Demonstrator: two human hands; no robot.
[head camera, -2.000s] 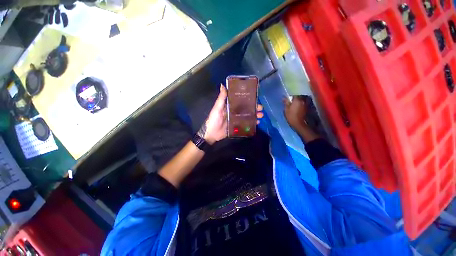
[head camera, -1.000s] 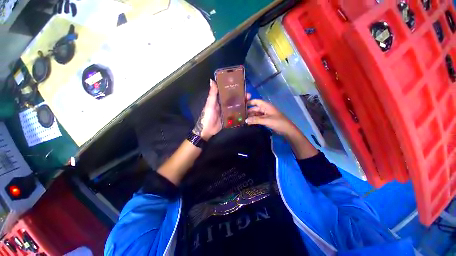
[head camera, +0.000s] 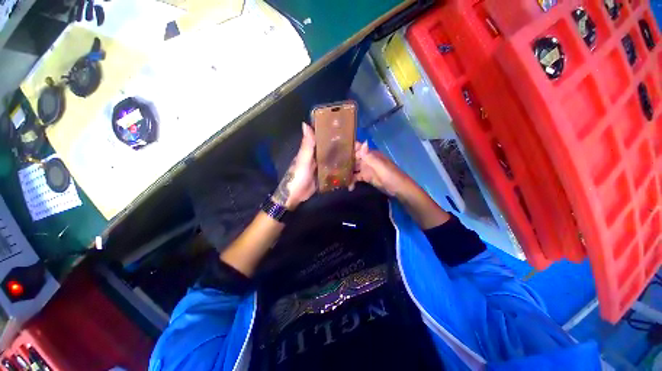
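A smartphone (head camera: 335, 145) with a lit brownish screen and a red spot near its lower end is held upright in front of my dark shirt. My left hand (head camera: 301, 172), with a dark band on the wrist, holds it from its left side. My right hand (head camera: 376, 170) is at its lower right edge, fingers closed around that edge. The fingers behind the phone are hidden. A round black unit (head camera: 135, 123) with a pale label and violet shine lies on the white sheet (head camera: 218, 65) on the bench.
Black rings (head camera: 84, 75) lie on the board's left part, near a printed card (head camera: 49, 190). Red trays (head camera: 573, 145) with round units stand at the right. A red-lit switch (head camera: 16, 288) is at the lower left. The bench edge crosses between the board and my body.
My right hand has come from the right, away from the phone, to its right edge. The phone has shifted slightly left. The green spot on its screen no longer shows.
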